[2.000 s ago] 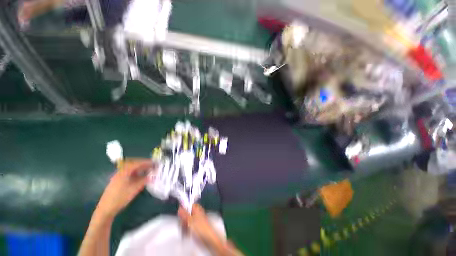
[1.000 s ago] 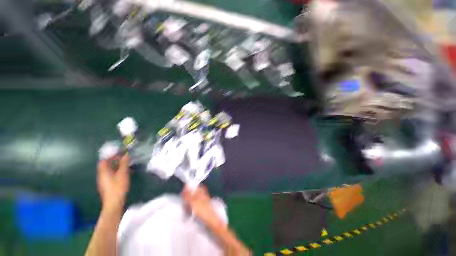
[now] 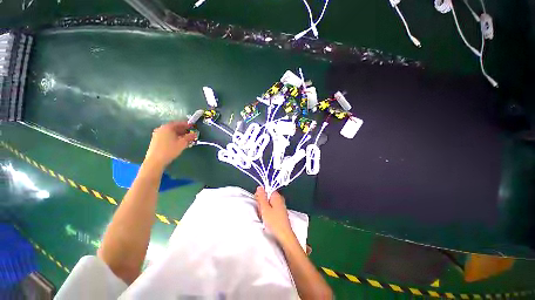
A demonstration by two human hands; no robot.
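My right hand grips the gathered cord ends of a bundle of white coiled cables at the bench's front edge. Several small circuit boards with yellow parts and white housings fan out beyond the coils. My left hand is to the left, its fingers on a white adapter housing whose cord runs toward the bundle. Another white housing and a board lie just beyond my left fingertips.
A black mat lies right of the bundle on the green bench. Ribbed white trays stand at the left end. White cords hang at the top right. A blue object is below the front edge.
The view has shifted and sharpened. My left hand is now nearer the bundle. The two units at the left have come closer to it, and the coils are spread wider. My right hand keeps its grip.
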